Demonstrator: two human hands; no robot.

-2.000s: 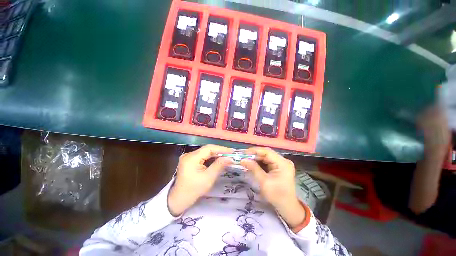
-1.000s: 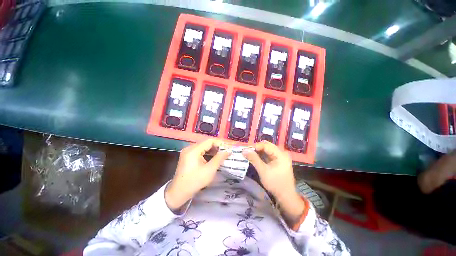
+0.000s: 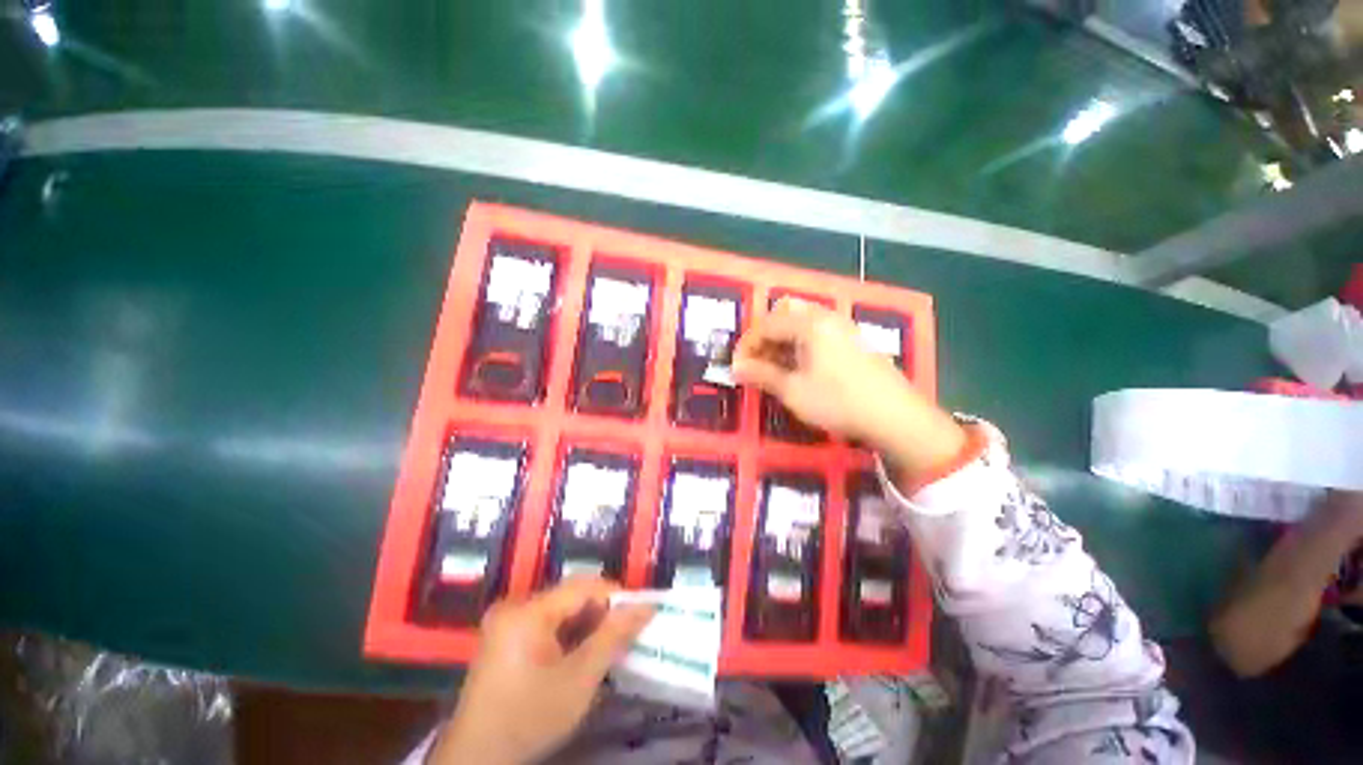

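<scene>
The red-orange tray (image 3: 411,516) lies on the green bench with a black handset in each slot, two rows of five. My left hand (image 3: 546,665) holds the white label strip with green bars (image 3: 673,650) over the tray's near edge. My right hand (image 3: 822,374) reaches over the far row and holds a small pale label (image 3: 721,374) at its fingertips, at the lower part of the middle handset (image 3: 706,332). Whether the label touches the handset cannot be told. My right hand partly hides the far-row handsets to the right.
A neighbour's arm (image 3: 1271,620) and a white ribbon (image 3: 1226,437) are at the right. Clear plastic (image 3: 127,714) is at the lower left. A pale rail (image 3: 673,180) runs behind the tray. More labels (image 3: 860,717) show below the bench edge.
My right hand has moved from the strip to the far row with a label. My left hand has moved left with the strip. The view has tilted up, so the tray sits lower.
</scene>
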